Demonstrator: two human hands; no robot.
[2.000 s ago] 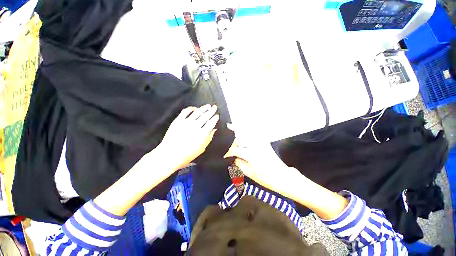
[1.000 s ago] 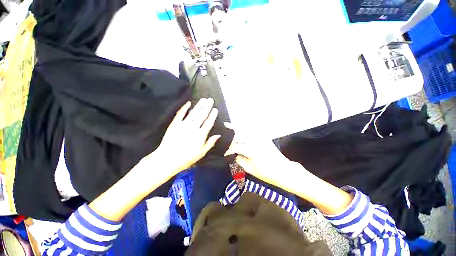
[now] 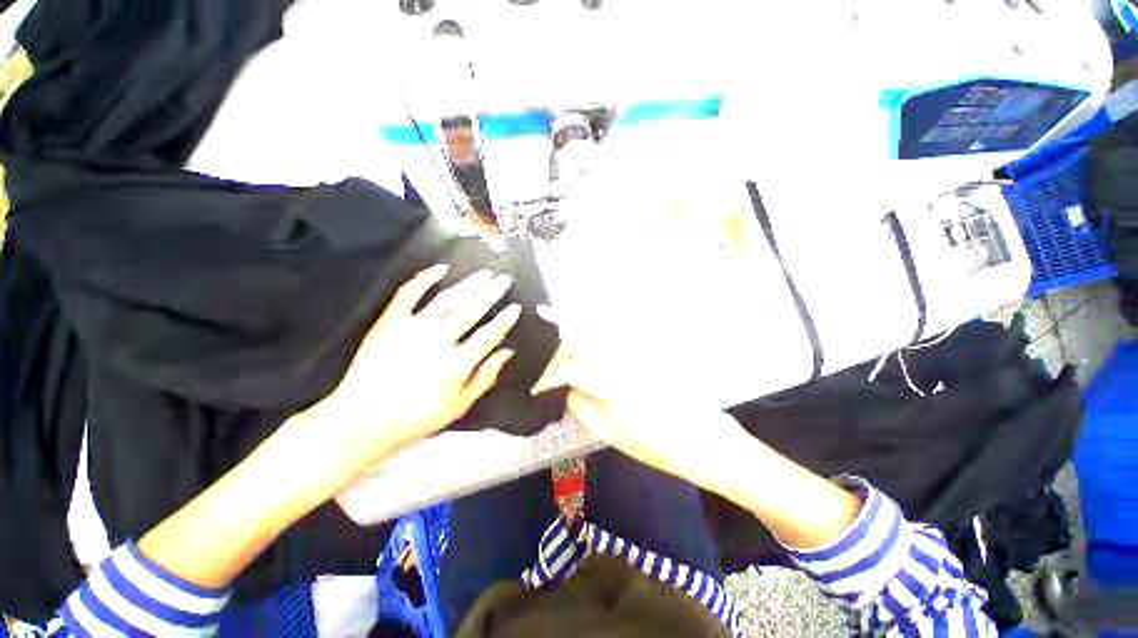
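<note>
A large black garment (image 3: 237, 287) covers the left of the white table and runs up to the machine's needle area (image 3: 530, 222). My left hand (image 3: 431, 355) lies on the garment just in front of the needle, fingers spread and pressing the cloth flat. My right hand (image 3: 584, 389) is to the right of it, with thumb and fingers closed on the garment's edge near the table's front. The cloth end under the presser foot is partly washed out by glare.
The white sewing machine has a blue stripe and a dark display panel (image 3: 992, 116) at right. Two black strips (image 3: 786, 280) cross the white table. Black cloth (image 3: 899, 436) hangs below at right. Blue crates (image 3: 1058, 224) stand at right and by my lap. A person's dark clothing shows at the right edge.
The view has tilted up and shifted. The garment has been drawn away from the table's front edge, which now shows below my left hand. Both hands stay on the cloth.
</note>
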